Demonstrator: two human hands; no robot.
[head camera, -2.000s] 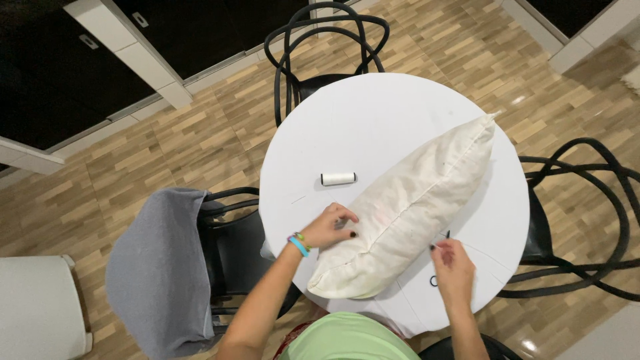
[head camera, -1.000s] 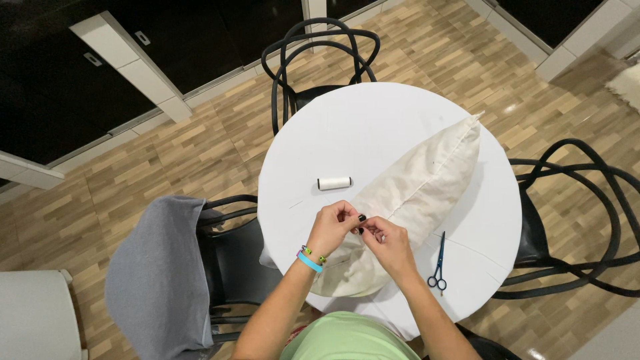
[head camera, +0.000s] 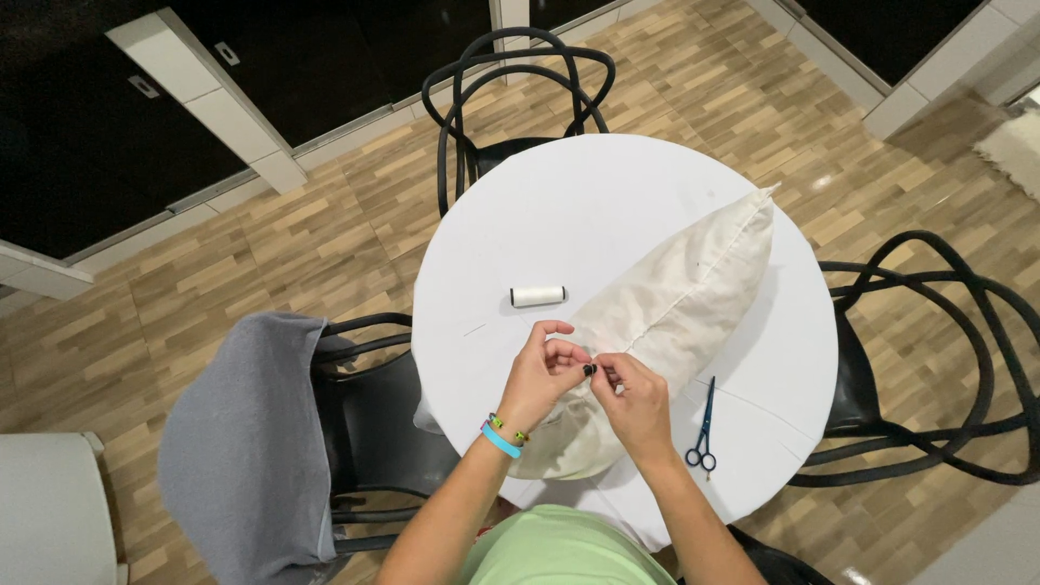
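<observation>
A long white fabric cushion (head camera: 691, 284) lies slantwise on the round white table (head camera: 487, 236), a seam running along it. Over its near part my left hand (head camera: 544, 374) and my right hand (head camera: 634, 398) meet, thumbs and fingertips pinched together. Something thin and pale shows at the left fingertips, too small to name for sure; what the right fingertips pinch is hidden. A spool of white thread (head camera: 538, 296) lies on its side beyond my left hand. Dark blue scissors (head camera: 705, 431) rest to the right of my right hand. A short thread or needle (head camera: 474, 330) lies left of the spool.
Black chairs with looped backs stand at the far side (head camera: 520, 89) and the right (head camera: 934, 349) of the table. Another black chair (head camera: 382, 414) at the left has a grey cloth (head camera: 244, 439) draped over its back. A pale rounded piece of furniture (head camera: 53, 504) stands at the lower left.
Two seconds ago my hands were apart, the right one by the scissors at the cushion's right side. It has moved left to meet my left hand. The scissors now show fully.
</observation>
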